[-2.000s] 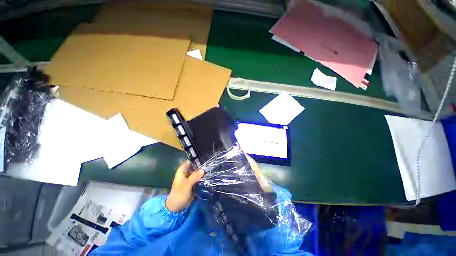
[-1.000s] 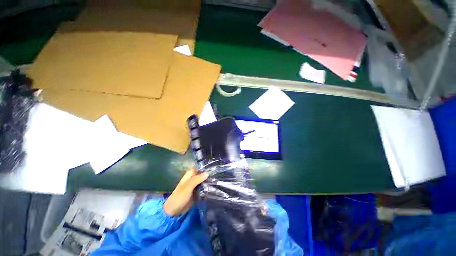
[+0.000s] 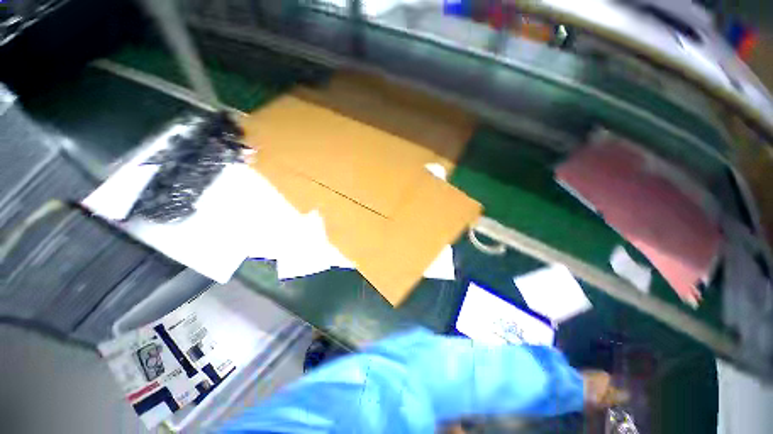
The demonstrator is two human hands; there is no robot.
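Note:
A blue sleeve crosses the lower middle from bottom left to right. My left hand (image 3: 598,390) at its end is small and blurred, beside a dark shape with shiny clear bag film (image 3: 623,417), likely the bagged black unit; its grip cannot be told. A small skin-coloured patch shows under the sleeve at the bottom edge, perhaps my right hand, mostly cut off. The tablet (image 3: 506,319) lies behind the sleeve with its screen lit and its near part covered.
Cardboard sheets (image 3: 364,195) lie at the middle back. A dark clear-wrapped bundle (image 3: 182,174) rests on white paper (image 3: 241,216) at left. Pink sheets (image 3: 644,199) are at back right, a white paper (image 3: 553,292) behind the tablet. A printed box (image 3: 182,352) stands below the bench edge.
The view has swung left and tilted, so the bench things appear further right. The bagged unit has left the middle of the picture. My left arm now stretches across to the right.

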